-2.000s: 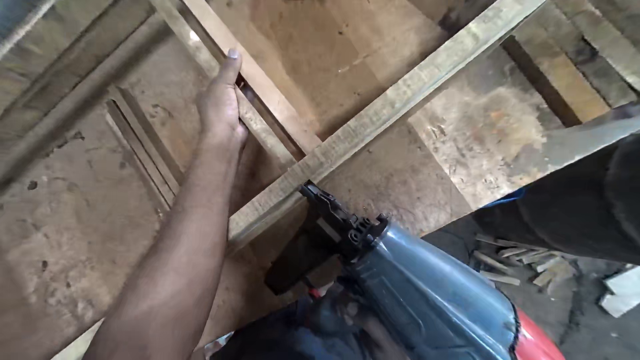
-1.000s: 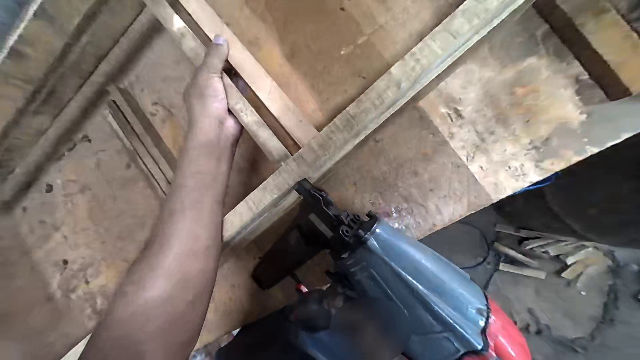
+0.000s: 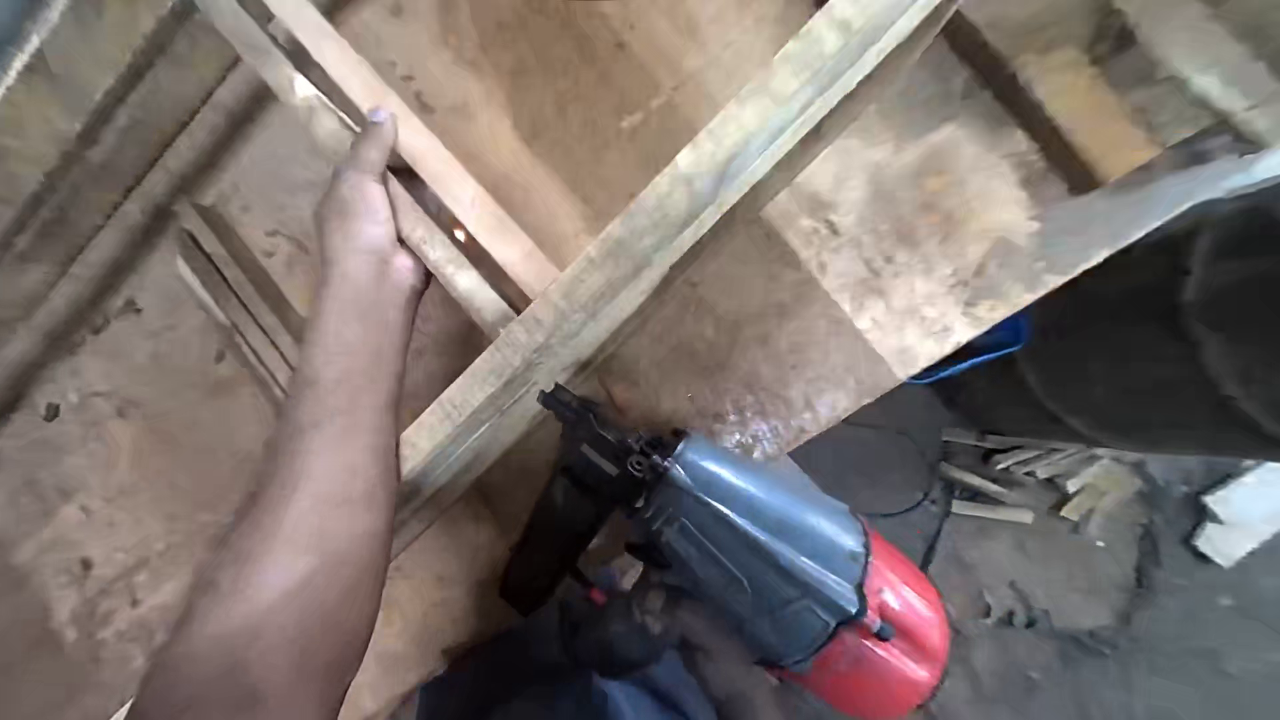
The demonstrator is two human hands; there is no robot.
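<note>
My left hand [image 3: 365,215] grips a narrow wooden slat [image 3: 450,265], thumb on top, beside a second parallel slat [image 3: 470,185]. Both slats meet a long wooden rail [image 3: 640,235] that crosses diagonally. A pneumatic nailer [image 3: 765,540] with a grey body and red end cap points its black nose at the side of the rail, near the slat joint; whether the nose touches the wood cannot be told. My right hand [image 3: 650,620], dark and blurred at the bottom, is around the nailer's handle, its fingers mostly hidden.
The wooden work surface [image 3: 740,320] lies under the frame, its edge running diagonally at right. Another pair of slats [image 3: 240,300] is left of my forearm. Wood offcuts [image 3: 1060,480] and a white block [image 3: 1240,510] lie on the floor. A blue cord [image 3: 975,360] hangs by the edge.
The nailer's nose has drawn slightly away from the slat joint, and its red end cap has swung down. My left hand keeps its grip on the slat.
</note>
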